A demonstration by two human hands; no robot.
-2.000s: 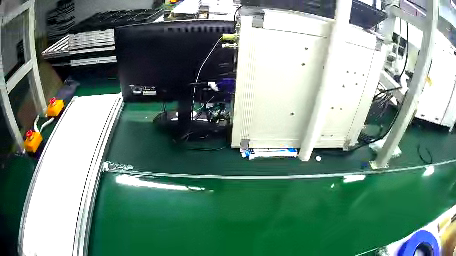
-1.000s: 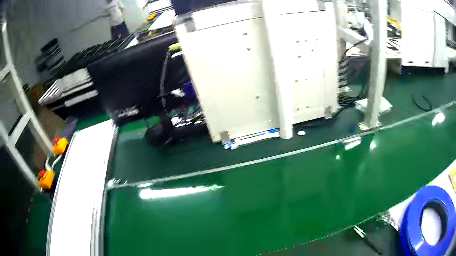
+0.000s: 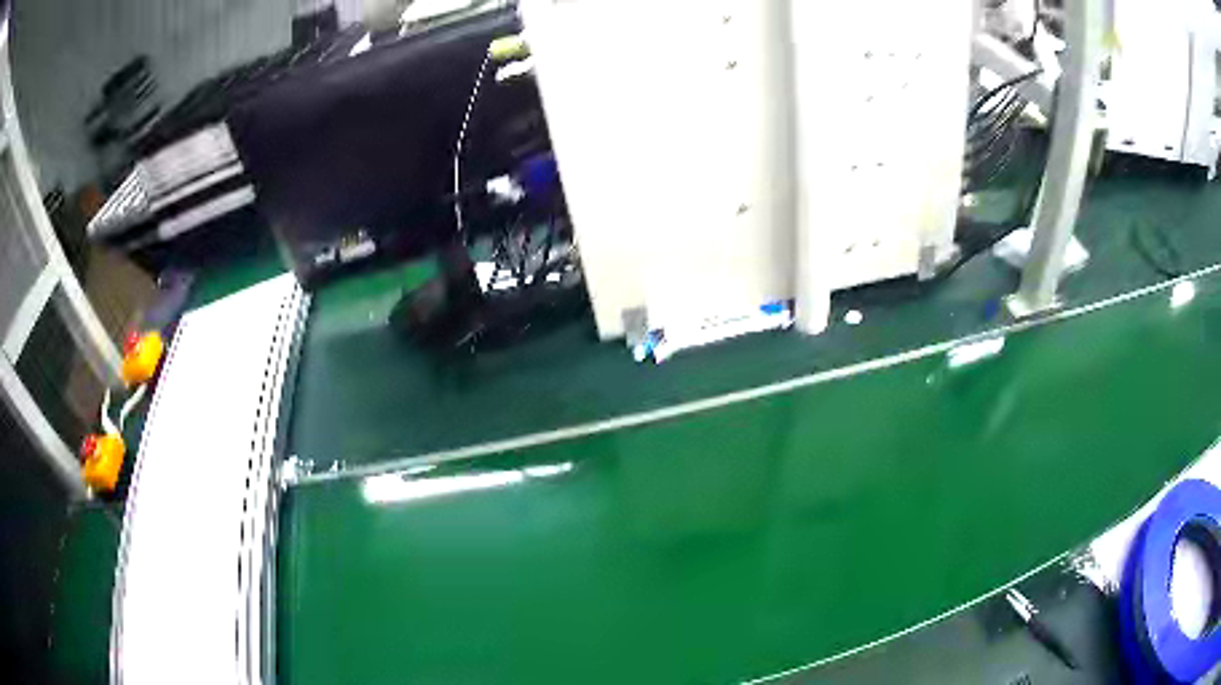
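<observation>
Neither of my hands is in the picture. The wide, glossy green conveyor belt (image 3: 643, 535) lies nearest in front of me and reflects the lamps. At the lower right, the blue reel (image 3: 1154, 602) with a pale centre stands at the bench edge, cut off by the picture's rim. Left of it, tweezers (image 3: 1044, 632) with a bright tip and a dark grip lie on the dark bench mat (image 3: 924, 658).
The long white side conveyor (image 3: 194, 495) runs along the left. Beyond it are two orange emergency stop boxes (image 3: 103, 462). Across the belt are a black monitor (image 3: 395, 141), loose cables, a cream machine cabinet (image 3: 683, 161) and an upright post (image 3: 1065, 174).
The view has tilted and shifted since two seconds ago, so more of the bench, the blue reel and the tweezers show at the lower right. A person seen far off one second ago is out of view.
</observation>
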